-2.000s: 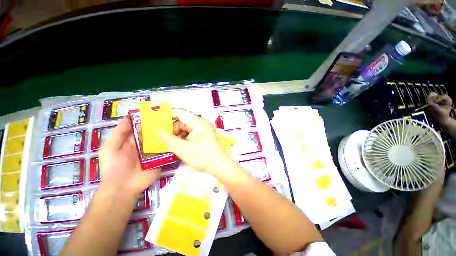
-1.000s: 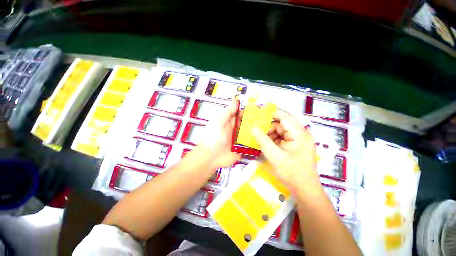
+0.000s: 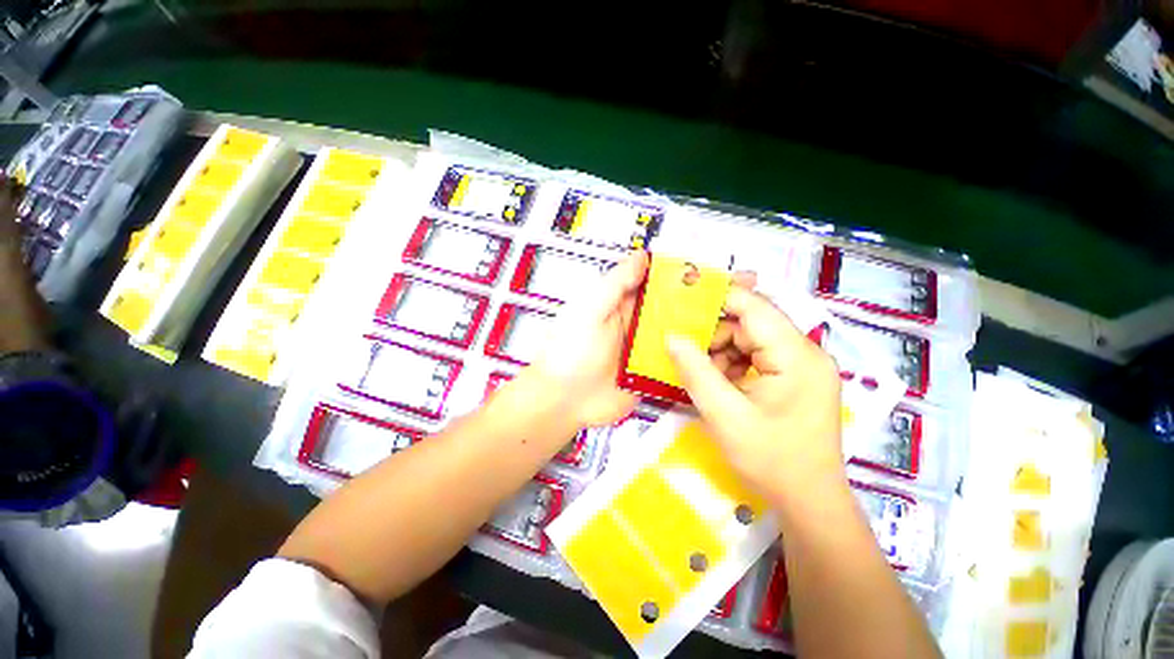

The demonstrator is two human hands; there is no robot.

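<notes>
My left hand [image 3: 586, 354] holds a red-edged phone housing [image 3: 653, 386] by its left side above the tray. A yellow sticker [image 3: 676, 319] with a round hole near its top end lies over the housing face. My right hand [image 3: 773, 386] has its thumb on the sticker and its curled fingers at the housing's right edge. A sticker sheet [image 3: 663, 534] with several yellow rectangles hangs below my right hand; how it is held is hidden. The clear blister tray [image 3: 290, 451] holds rows of red-edged housings; two in the top row show yellow patches.
Two sticker sheet stacks [image 3: 193, 232] [image 3: 299, 258] lie left of the tray. Another filled tray [image 3: 97, 180] is at far left, near a person's arm [image 3: 23, 303]. Used backing sheets [image 3: 1030, 528] lie right, beside part of a white fan [image 3: 1139, 605]. A green belt [image 3: 579, 122] runs behind.
The view has shifted, moving the bench contents slightly right. The yellow sticker now lies flatter and more squarely over the housing. A person's arm has come into view at the left edge.
</notes>
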